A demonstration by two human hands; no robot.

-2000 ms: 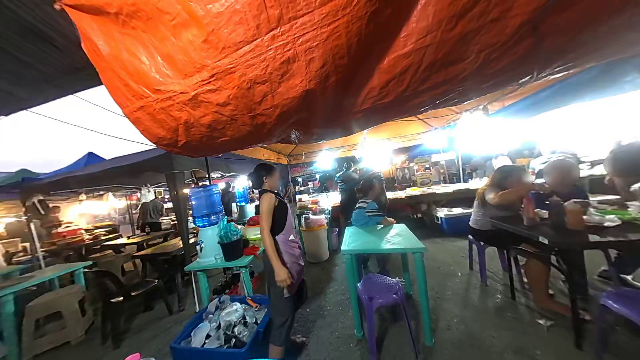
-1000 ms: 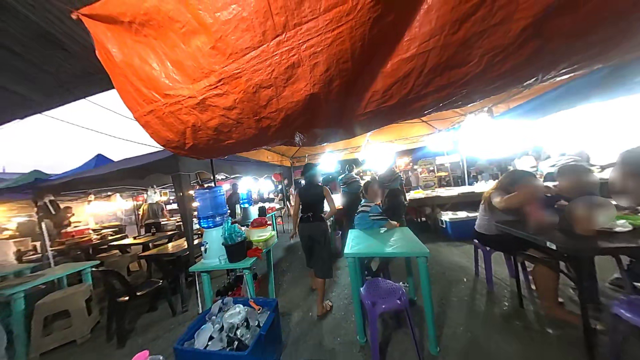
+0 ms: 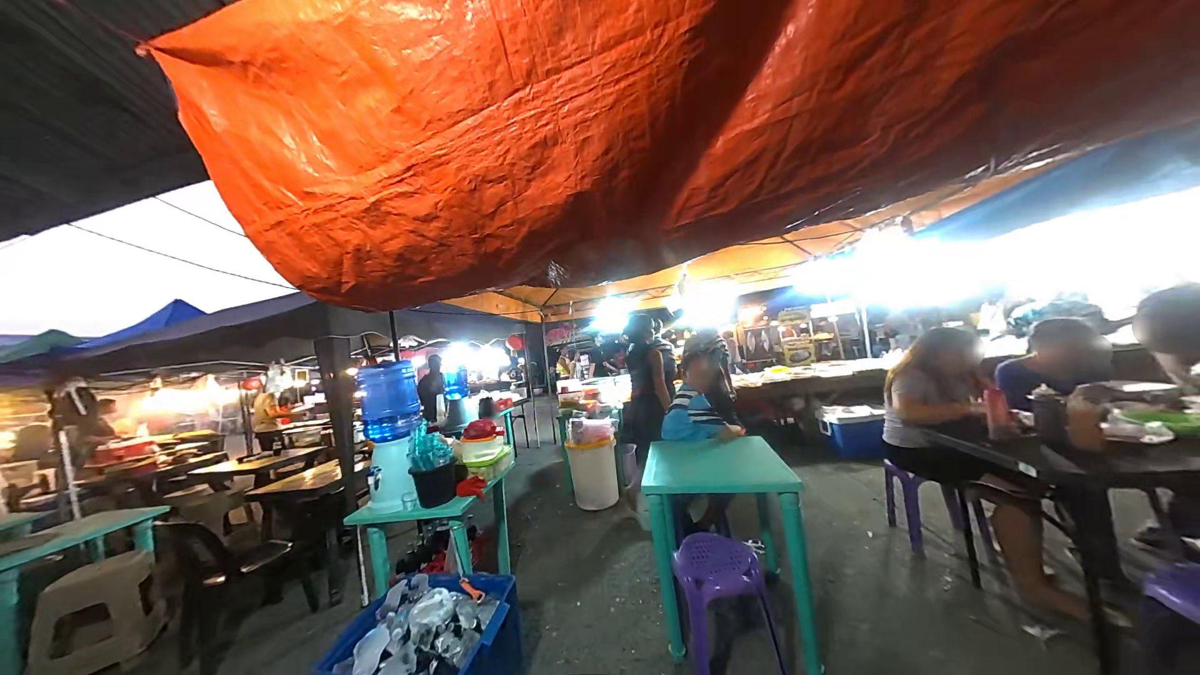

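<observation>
Neither my left hand nor my right hand shows in the head view. A teal plastic table [image 3: 722, 464] stands near the middle, with a purple plastic stool [image 3: 720, 567] on its near side. A person in a blue striped top [image 3: 692, 417] sits at its far side, leaning on the top. At the lower left is a blue plastic crate [image 3: 504, 623] filled with clear plastic items. Behind it, a water dispenser with a blue bottle [image 3: 389, 401] and a black bucket [image 3: 434, 486] stand on another teal table [image 3: 398, 512].
An orange tarpaulin [image 3: 525, 141] hangs low overhead. People sit at a dark table [image 3: 1008, 450] with sauce bottles at the right. A white bin [image 3: 592, 473] stands in the aisle, and a black plastic chair [image 3: 220, 562] and a beige stool [image 3: 94, 600] are at the left.
A person in dark clothes who stood by the crate has walked away down the aisle, and is now farther off, near the far end of the teal table.
</observation>
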